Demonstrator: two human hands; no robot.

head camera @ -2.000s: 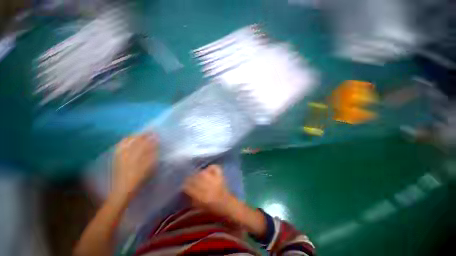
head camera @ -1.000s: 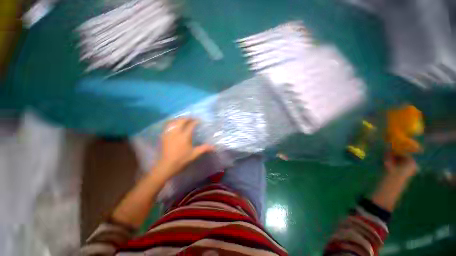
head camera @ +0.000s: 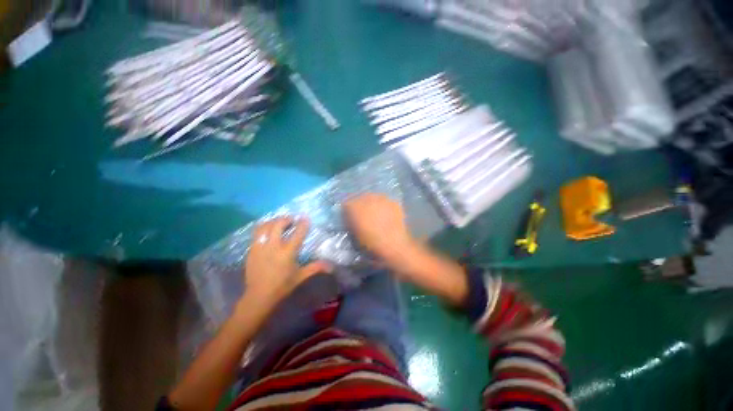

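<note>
A strip of clear bubble wrap (head camera: 321, 197) lies across the near edge of the green bench and hangs over it. My left hand (head camera: 277, 257) rests on the wrap with its fingers spread. My right hand (head camera: 376, 221) is curled on the wrap just right of it; whether it holds anything is hidden. A row of white rods (head camera: 414, 106) and a flat bundle with parallel stripes (head camera: 474, 160) lie beyond the wrap's right end. A loose heap of rods (head camera: 189, 80) is at the back left, with a single rod (head camera: 313, 100) beside it.
The orange tape dispenser (head camera: 587, 209) stands at the bench's right, with a yellow and black utility knife (head camera: 529, 229) beside it. Pale packs (head camera: 611, 96) are stacked at the back right. A brown carton (head camera: 141, 337) is below the bench edge at left. A white card (head camera: 30, 44) lies back left.
My right hand has come back from the tape dispenser at the right to the bubble wrap. The dispenser stands free of the hand. My left hand remains on the wrap.
</note>
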